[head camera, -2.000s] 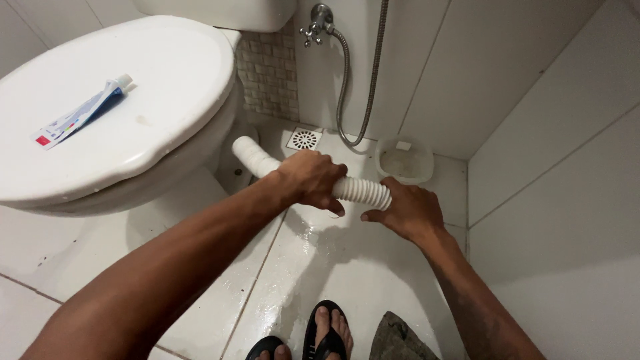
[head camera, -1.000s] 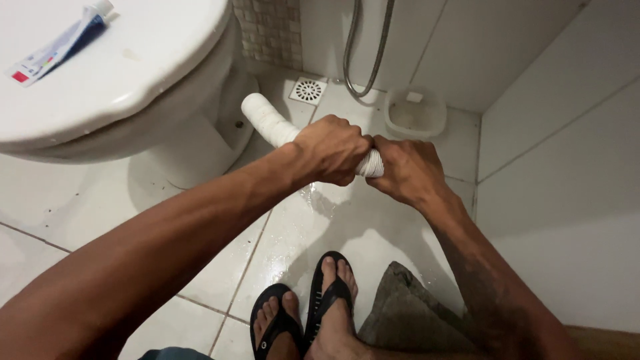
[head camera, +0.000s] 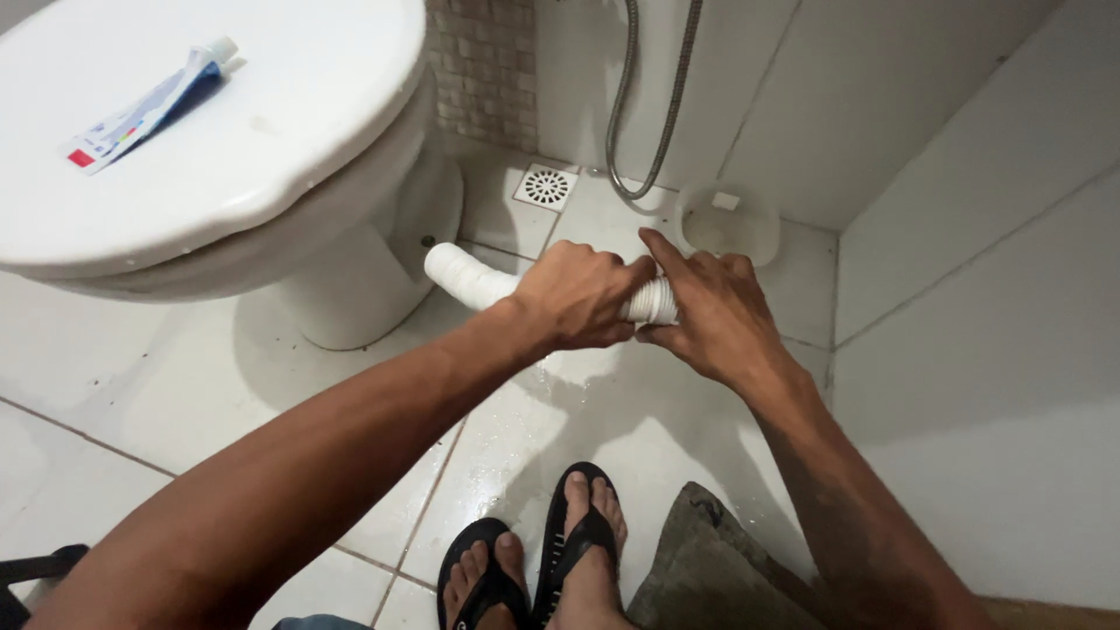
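A white corrugated plastic drain hose (head camera: 471, 276) is held in the air over the wet floor tiles, its smooth-looking end pointing left toward the toilet base. My left hand (head camera: 579, 296) is wrapped around its middle. At the ribbed right end, my right hand (head camera: 713, 311) has its thumb and index finger spread around the ribs, touching or very near them; the palm side and the tip of that end are hidden. The two hands are close together.
At the left stands a white toilet (head camera: 350, 114) with a toothpaste tube (head camera: 149, 109) on its lid. Beyond the hands are a floor drain (head camera: 547, 186), a metal shower hose (head camera: 618, 114) and a translucent plastic tub (head camera: 763, 229). A grey cloth (head camera: 713, 560) lies beside my sandalled feet.
The ribbed end, long between the hands two seconds ago, was mostly covered one second ago. The fingers of my right hand have since spread from their closed grip. The view has tilted down.
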